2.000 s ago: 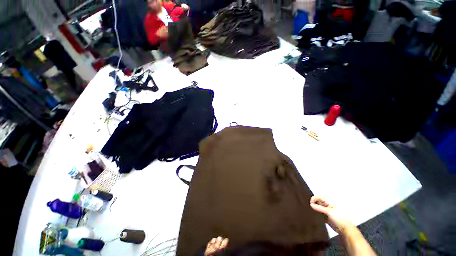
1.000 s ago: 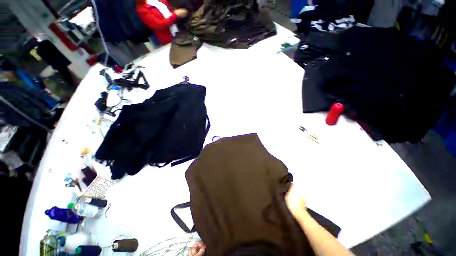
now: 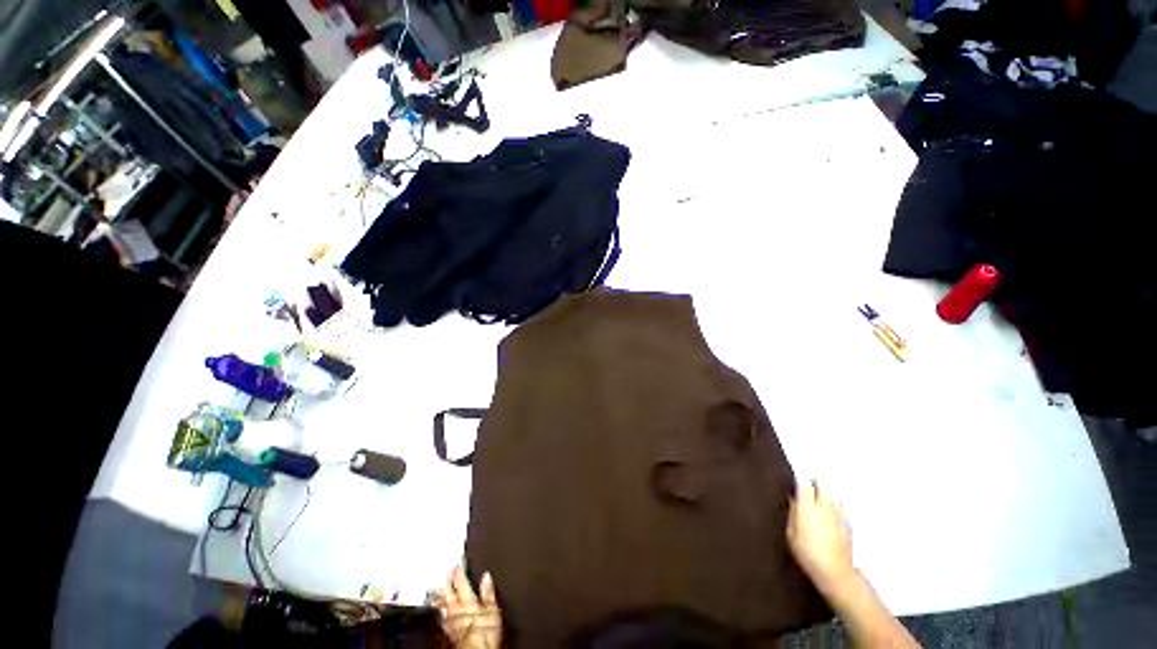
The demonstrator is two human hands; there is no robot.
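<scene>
The brown sleeveless garment (image 3: 596, 431) lies flat on the white table (image 3: 736, 216), its neck end away from me and its lower part near the table's front edge. A strap loop sticks out at its left side, and two loops lie on its right half. My right hand (image 3: 818, 526) is at the garment's right edge; the fingertips are at the cloth, and whether they pinch it cannot be told. My left hand (image 3: 470, 611) rests at the lower left edge with its fingers apart.
Black garments (image 3: 508, 228) lie beyond, with a larger black heap (image 3: 1053, 216) at right. A red thread cone (image 3: 968, 293) and orange-handled snips (image 3: 884, 332) lie right. A purple bottle (image 3: 246, 377) and a brown thread cone (image 3: 378, 465) are left. More brown garments (image 3: 774, 28) lie at the back.
The garment lies flatter and its right side is spread out again. My right hand has moved from the armhole to the lower right edge. My left hand shows more fully. The view has shifted.
</scene>
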